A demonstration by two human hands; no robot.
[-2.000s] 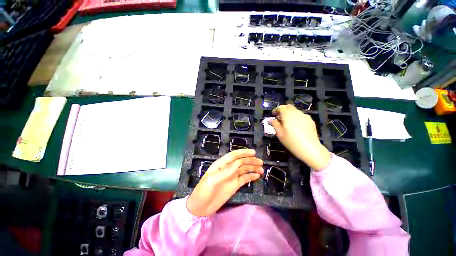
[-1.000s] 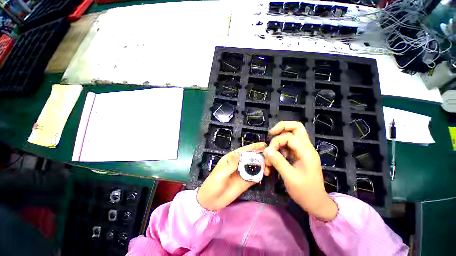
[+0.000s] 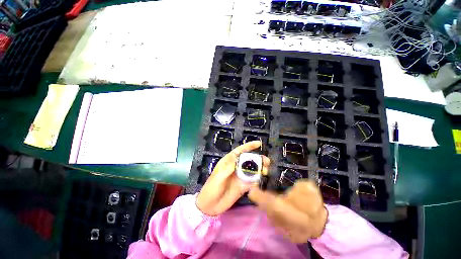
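My left hand (image 3: 225,183) is bare and holds a small silver-rimmed watch unit (image 3: 250,168) in its fingers, with the round dark face turned up. My right hand (image 3: 298,210) is blurred and lies just to the lower right of the unit, fingertips near its lower edge. I cannot tell whether it holds anything. Both hands are over the lower part of the black foam tray (image 3: 299,56). Most of its pockets hold dark units with thin gold or pale lines. The centre pocket and the top right pocket look empty.
A record sheet (image 3: 131,126) and a yellow slip (image 3: 51,116) lie at left. A lower side tray (image 3: 76,222) holds silver units. A pen (image 3: 396,152) and white paper (image 3: 417,129) lie at right. Cables (image 3: 409,30) tangle at upper right.
The unit has come up out of the tray into my left hand. Since a second ago, my right hand has dropped from above the unit to its lower right. The view has shifted.
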